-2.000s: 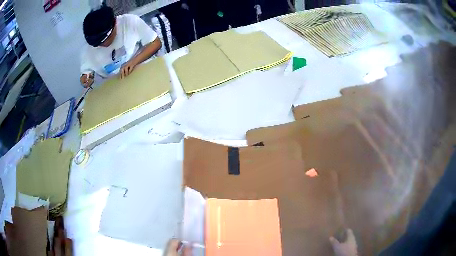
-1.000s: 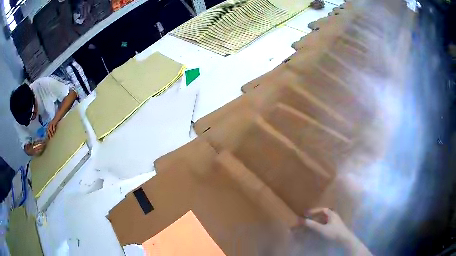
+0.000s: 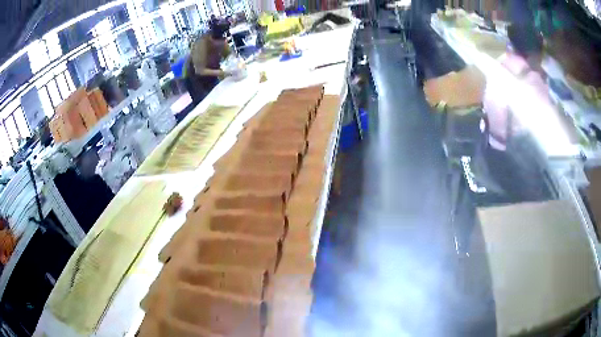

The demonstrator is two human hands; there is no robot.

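Brown panels (image 3: 221, 250) lie on the long white table in a long overlapping row like shingles. The row runs from the bottom edge of the view away towards the far part of the table. Their raised folded flaps (image 3: 239, 252) show one behind another, with dark gaps at their right ends. The near end of the row is cut off by the bottom edge. Neither my left hand nor my right hand is in view.
Yellowish striped sheets (image 3: 198, 139) and more yellowish sheets (image 3: 109, 263) lie left of the row, with a small brown lump (image 3: 172, 204) between. A person (image 3: 207, 62) stands at the far left side. Across the aisle are another person (image 3: 511, 99) and a large box (image 3: 540, 257).
The view has swung right and up along the table. My hand, the orange piece and the black strip have left the picture; the aisle and the far table end now show.
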